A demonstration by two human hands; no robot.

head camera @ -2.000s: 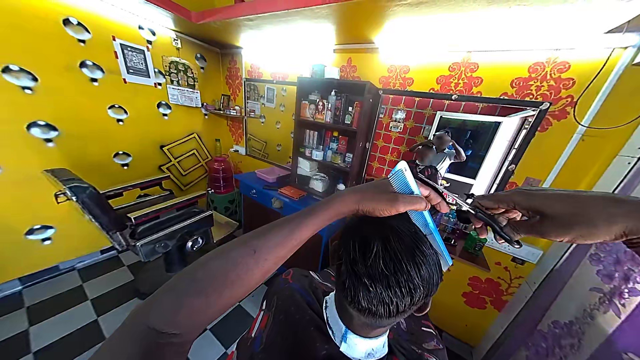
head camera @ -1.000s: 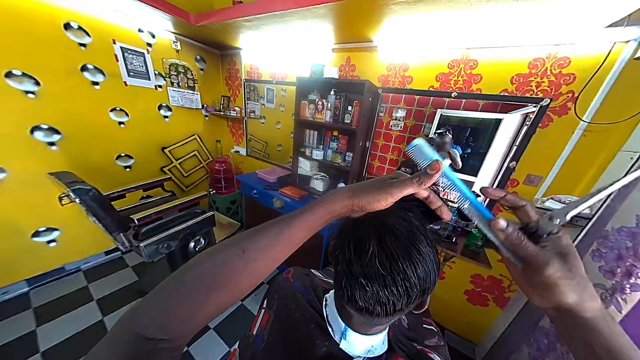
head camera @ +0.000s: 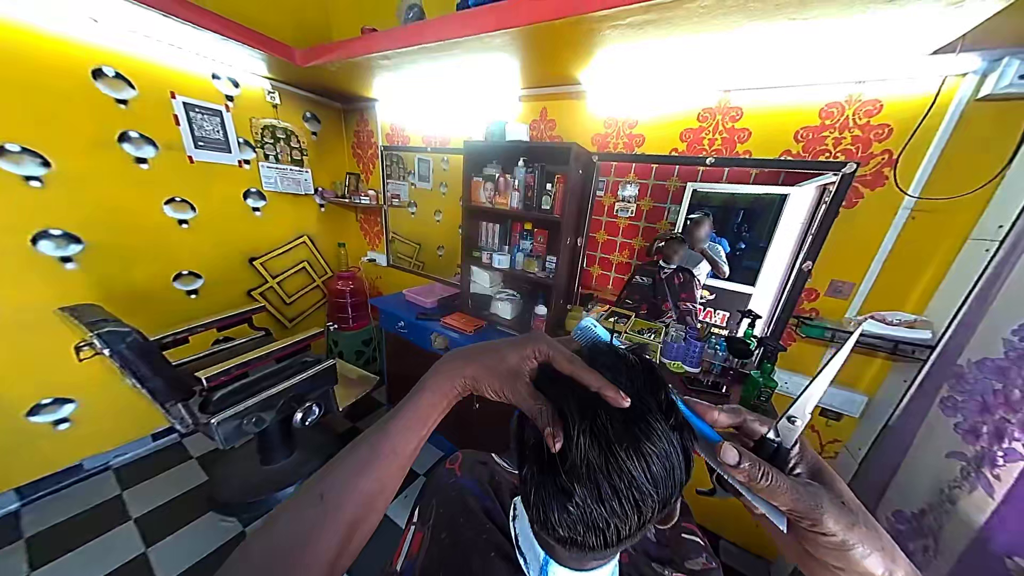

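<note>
My left hand [head camera: 528, 380] rests on the dark hair of a seated person's head [head camera: 616, 456], thumb and fingers spread and nothing seen held in them. At the right of the head, my right hand [head camera: 800, 488] grips a blue comb [head camera: 712, 436] between thumb and fingers, together with scissors [head camera: 812, 404] whose blades point up and to the right. The comb's far end shows beyond the top of the head; hair hides its middle. A patterned dark cape [head camera: 456, 512] covers the person's shoulders, and a white and blue neck strip [head camera: 532, 544] circles the neck.
Ahead, a counter holds green spray bottles [head camera: 758, 384] and purple baskets [head camera: 682, 350] below a wall mirror [head camera: 780, 240]. A dark shelf unit [head camera: 476, 216] with bottles stands beside a blue table [head camera: 392, 308]. At left is an empty barber chair [head camera: 264, 392].
My left hand has left the comb and lies on the hair. My right hand, which worked the scissors by the comb two seconds ago, has moved lower and now holds both.
</note>
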